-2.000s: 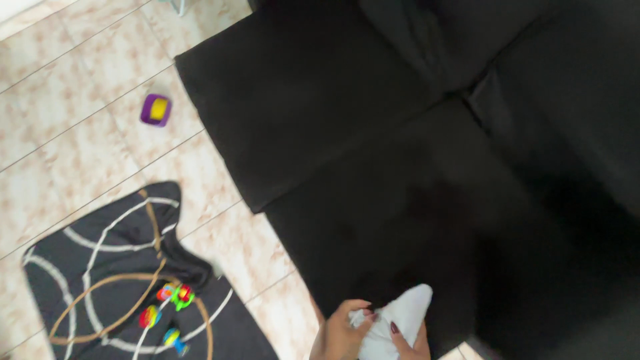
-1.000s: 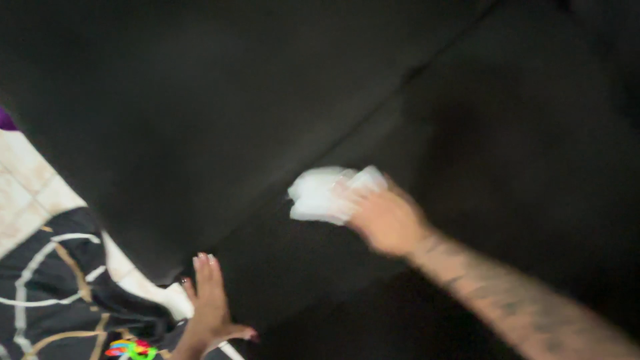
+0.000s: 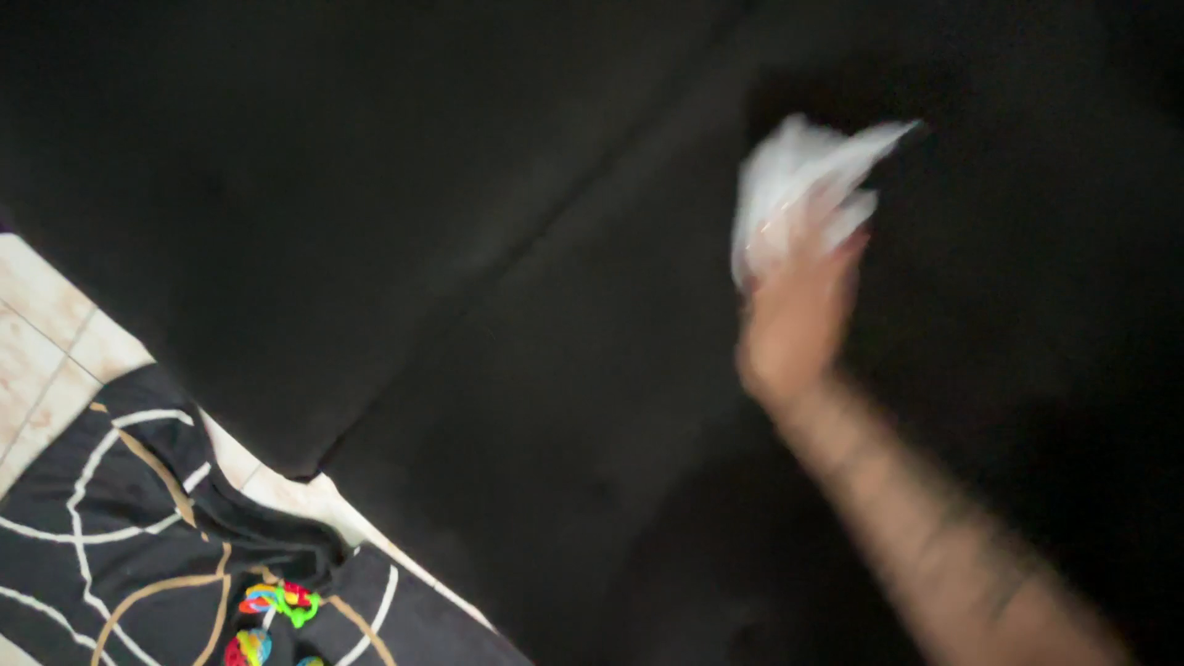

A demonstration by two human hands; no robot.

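A crumpled white cloth or wipe [image 3: 795, 176] is in my right hand [image 3: 800, 314], right of centre, over the black upholstered surface of a sofa [image 3: 555, 351]. Motion blurs the hand and the cloth; whether the cloth touches the surface I cannot tell. A seam between two cushions runs diagonally to the left of the hand. The tattooed forearm comes in from the lower right. My left hand is out of view.
Beyond the sofa's edge at the lower left lies a black blanket [image 3: 55, 499] with white and tan curved lines, on a tiled floor [image 3: 46, 342]. Colourful plastic baby toys [image 3: 282, 601] rest on the blanket.
Two seconds ago both hands were together at the white cloth. One second ago my left hand was spread at the sofa's edge; it has left the view. My right hand has moved away from the seam.
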